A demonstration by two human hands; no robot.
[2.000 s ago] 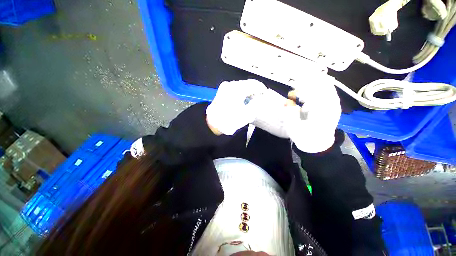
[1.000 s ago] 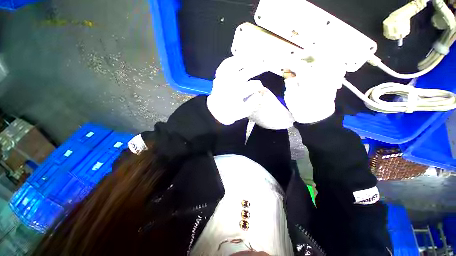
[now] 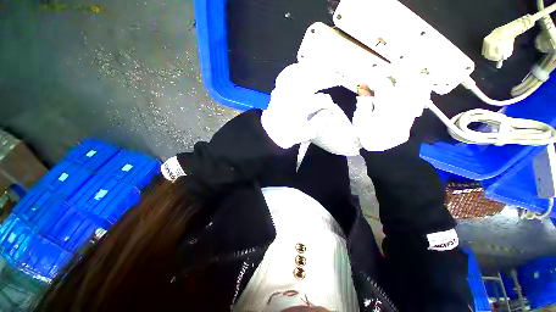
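Two white power strips lie side by side on the black liner [image 3: 262, 36] of a blue tote. The upper power strip [image 3: 408, 42] lies clear of my hands. The lower power strip [image 3: 332, 49] is partly covered by both hands. My left hand [image 3: 289, 113], in a white glove, holds a thin white sheet [image 3: 335, 134] that hangs below the fingers. My right hand [image 3: 390, 113], also in a white glove with a bare fingertip showing, rests at the lower strip's near edge. White glove and white strip blend, so I cannot tell whether it grips anything.
The blue tote's rim [image 3: 235, 97] runs along the near left. A mains plug [image 3: 503, 42] and a looped white cord [image 3: 503, 128] lie at the right. A brown woven stool [image 3: 472, 201] stands below the tote. Stacked blue crates [image 3: 79, 195] stand on the floor at the left.
Both hands have moved up from over the tote's near rim onto the lower strip. The whole scene has shifted slightly to the right in view. The strips keep their places beside each other.
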